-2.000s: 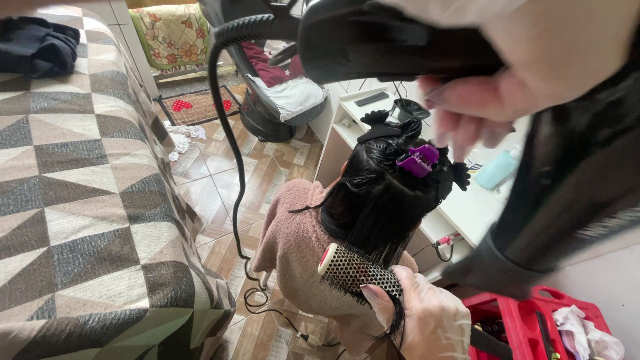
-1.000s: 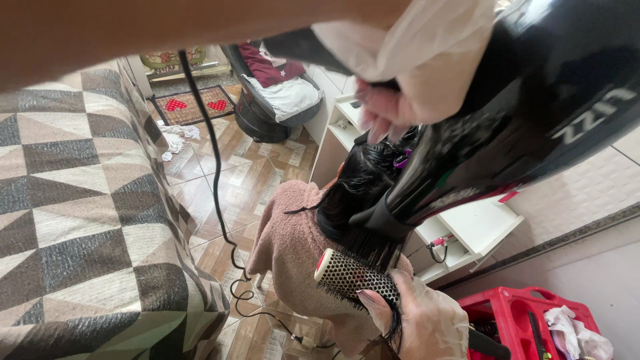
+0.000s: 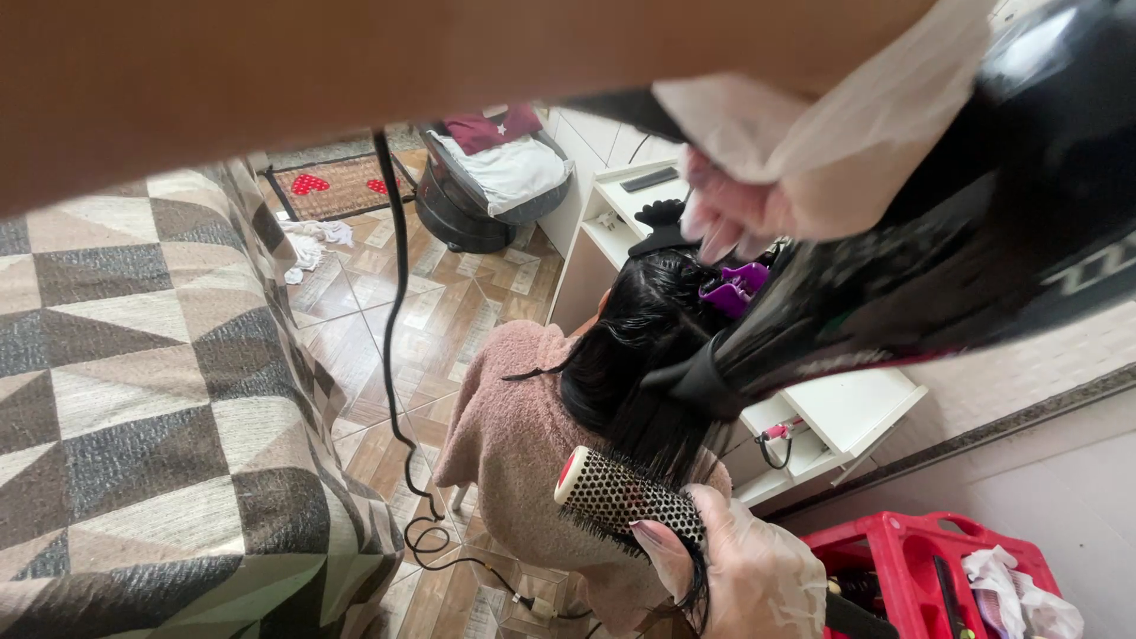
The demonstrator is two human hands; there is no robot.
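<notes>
My left hand (image 3: pixel 754 177), in a translucent glove, holds a large black hair dryer (image 3: pixel 887 266) at the upper right; the grip is partly hidden. The dryer's nozzle (image 3: pixel 697 382) points down at the dark hair (image 3: pixel 621 355) of a seated person seen from behind. Strands hang from the nozzle toward a round vented brush (image 3: pixel 635 497). My gloved right hand (image 3: pixel 745 559) is closed around the brush and hair ends, below the nozzle. A purple clip (image 3: pixel 737 288) and a black clip (image 3: pixel 661 226) hold hair up. A pink towel (image 3: pixel 532 435) covers the person's shoulders.
My forearm spans the top. The dryer's cord (image 3: pixel 397 337) hangs to a plug connection (image 3: pixel 537 608) on the tiled floor. A patterned cover (image 3: pixel 151 382) drapes furniture at left. A white desk (image 3: pixel 861 408) stands beyond the person, a red cart (image 3: pixel 896 568) at lower right, and a black basin-like seat (image 3: pixel 461 209) behind.
Two seconds ago the dryer was higher, away from the hair; its nozzle has come down beside the strands above the brush. My left forearm now crosses the top. The brush has stayed nearly in place.
</notes>
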